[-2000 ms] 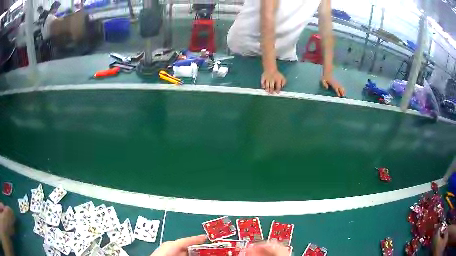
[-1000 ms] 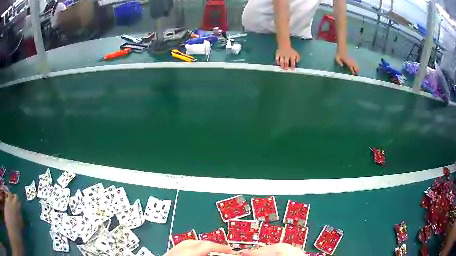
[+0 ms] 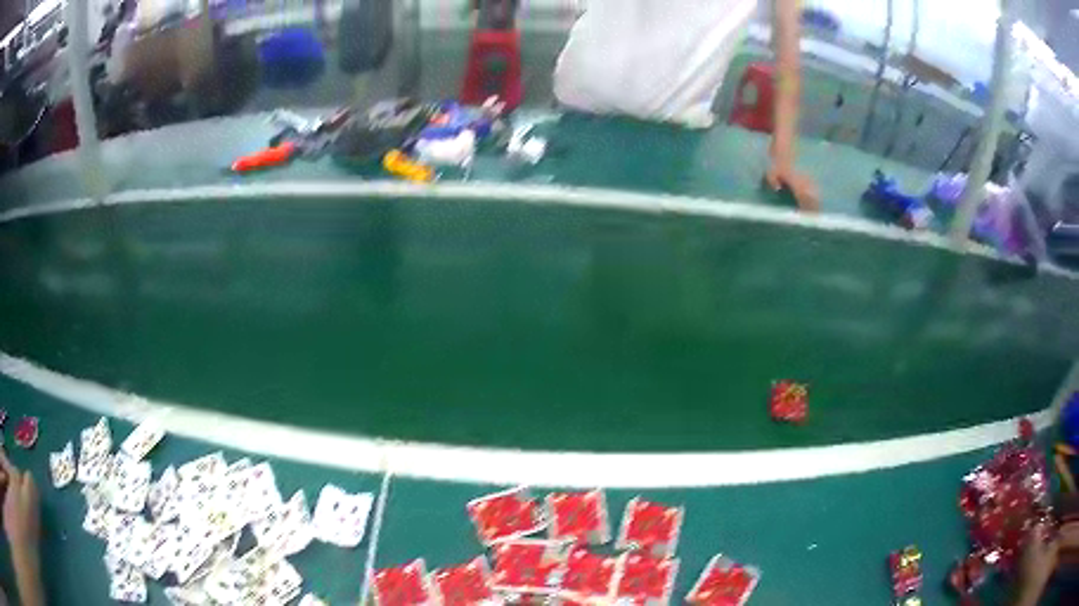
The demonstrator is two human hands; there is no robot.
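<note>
Neither of my hands is in the picture. Joined units with red faces and thin white rims [image 3: 577, 517] lie grouped on the green worktop in front of me, at the bottom centre. They lie close together, and one [image 3: 724, 582] sits a little apart at the right. A pile of white plates [image 3: 195, 521] with small dark spots lies to the left, some overlapping; one plate [image 3: 343, 516] lies at the pile's right side. The picture is blurred, and its lower edge cuts off the nearest units.
A red base [image 3: 789, 401] lies on the green belt [image 3: 450, 320]. Red bases [image 3: 1003, 503] are heaped at right beside another person's hand [image 3: 1038, 562]. Another hand [image 3: 18, 509] shows at far left. Tools [image 3: 408, 166] and a person's arm [image 3: 786, 107] are across the belt.
My hands have gone out of the bottom of the picture. The red base on the belt has moved left. One hand of the person opposite has left the belt edge. The view has shifted.
</note>
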